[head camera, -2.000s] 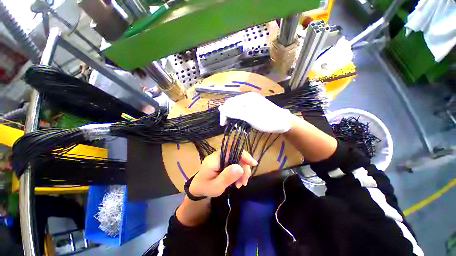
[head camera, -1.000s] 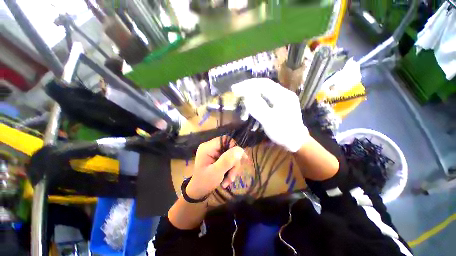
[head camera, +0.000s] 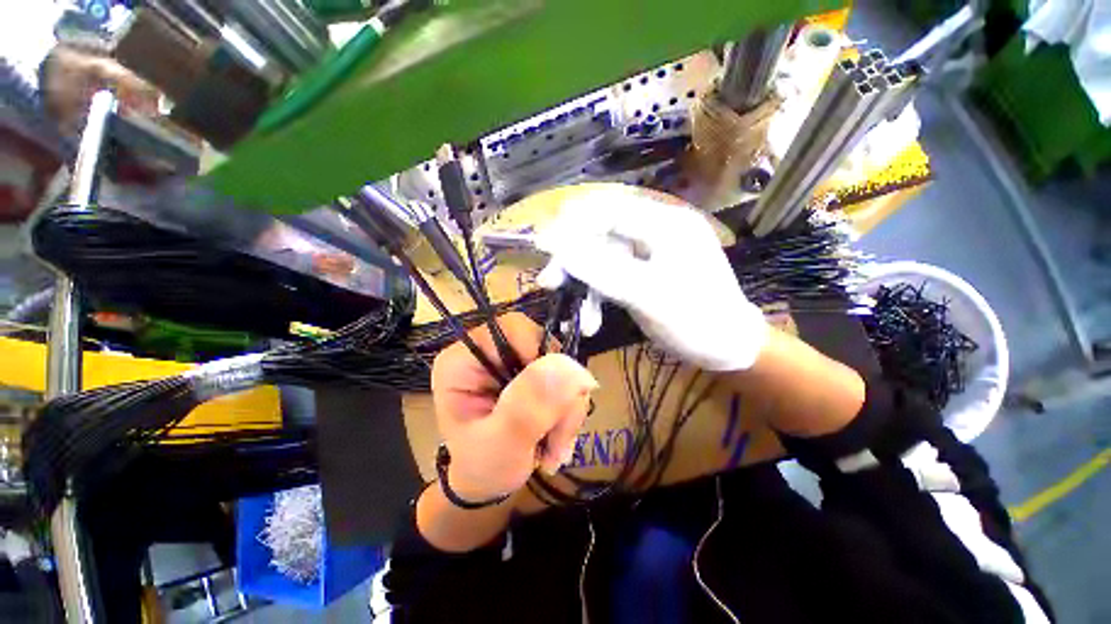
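My left hand, bare with a dark wristband, is closed on several black cables whose thicker dark ends point up and left. My right hand, in a white glove, is closed on black cable strands just above and right of my left hand; its fingertips are partly hidden. A thick cable bundle with a pale wrap runs across the cardboard-covered table, behind my hands. Loose strands loop below my gloved hand. A narrow metal strip lies left of the gloved fingers.
The green platen spans above the perforated plate and grey metal mould block. Steel columns stand at both sides. A white bucket of black pieces is at right. A blue bin is at lower left, near the cable rack rail.
My left hand now holds several cables with thicker ends standing up to the left. My gloved hand has moved slightly right. The view has shifted, and the platen appears larger.
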